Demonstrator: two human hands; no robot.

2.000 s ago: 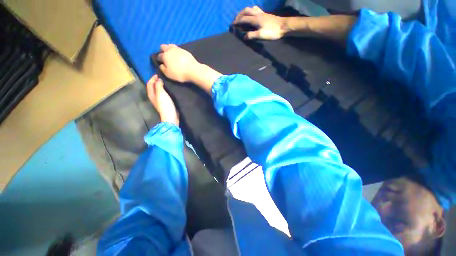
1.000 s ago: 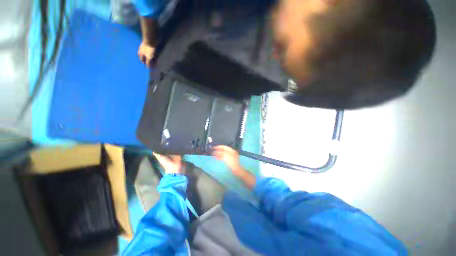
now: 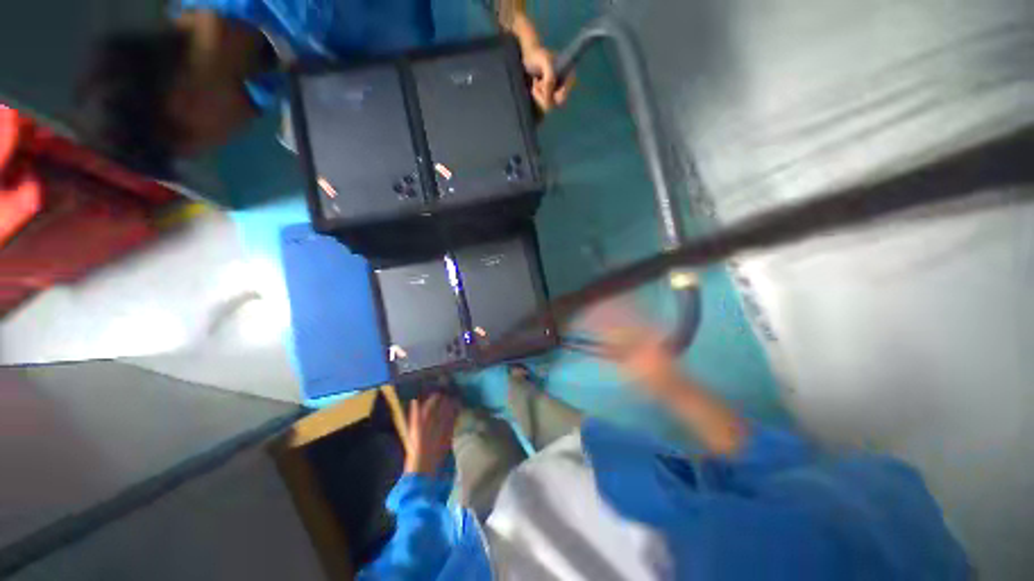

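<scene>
Two black tray stacks stand on the blue trolley deck (image 3: 329,312). The near stack (image 3: 422,304) is lower; the far stack (image 3: 361,131) is taller. Each top tray has two pockets with dark grey film-covered panels, small dark round marks near their corners. My left hand (image 3: 431,429) is at the near stack's front edge, fingers towards it; its grip is unclear. My right hand (image 3: 635,343) is blurred, right of the near stack by the trolley handle (image 3: 652,125); whether it touches the handle is unclear.
Another person's head (image 3: 193,97) is at upper left; their hand (image 3: 547,77) is at the far stack's right side. An open carton (image 3: 340,422) stands below the deck. A blurred dark strip (image 3: 816,210) crosses from the right. Red items (image 3: 68,216) are at far left.
The view has turned and pulled back, so both stacks show. The other person's head went from upper right to upper left. My right hand has left the near stack's front edge, moving right.
</scene>
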